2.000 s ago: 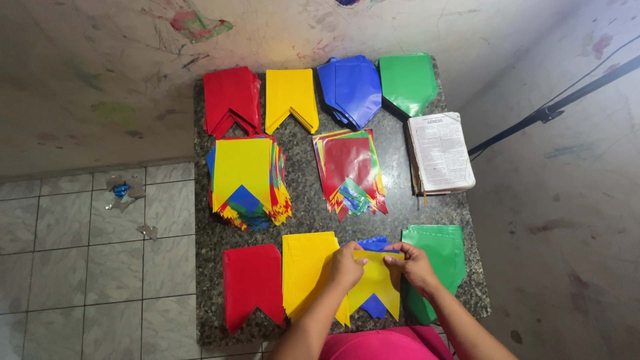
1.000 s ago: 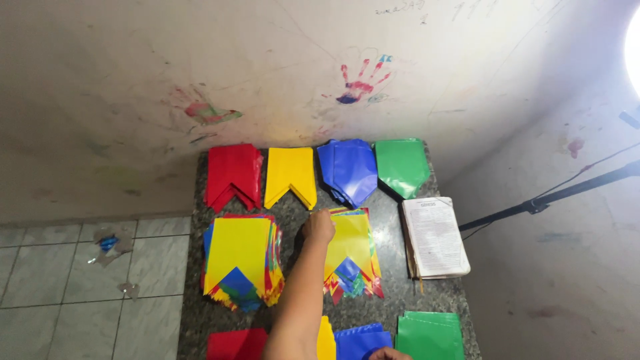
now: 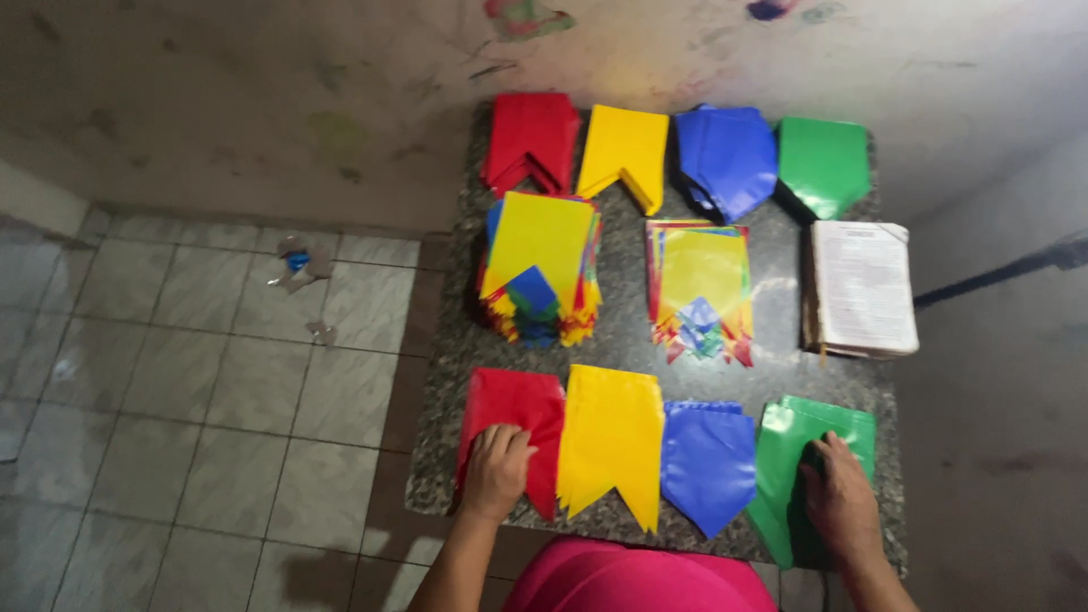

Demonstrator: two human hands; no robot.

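Note:
My left hand [image 3: 500,467] rests on the near red pennant stack [image 3: 517,395], fingers bent; whether it grips a sheet is unclear. Over the near green stack [image 3: 778,476] is my right hand [image 3: 840,493], thumb and fingers on its surface. Between them lie a yellow swallowtail pennant stack [image 3: 612,433] and a blue pointed one [image 3: 708,467]. Farther back are a thick mixed-colour pile [image 3: 544,238] and a thinner mixed pile [image 3: 701,263], both topped with yellow. Red [image 3: 533,127], yellow [image 3: 626,140], blue [image 3: 727,157] and green [image 3: 823,161] stacks line the far edge.
The pennants lie on a speckled stone tabletop [image 3: 778,374]. A thick open book [image 3: 863,289] sits at the right edge. Behind is a stained wall [image 3: 255,110], with a dark pole [image 3: 1003,276] at right. Plastic scraps [image 3: 297,262] lie on the tiled floor [image 3: 238,365].
A yellow pennant, held in both hands two seconds ago, lies on top of the thinner mixed pile. My left hand has come back from that pile to the near red stack. My right hand is now on green.

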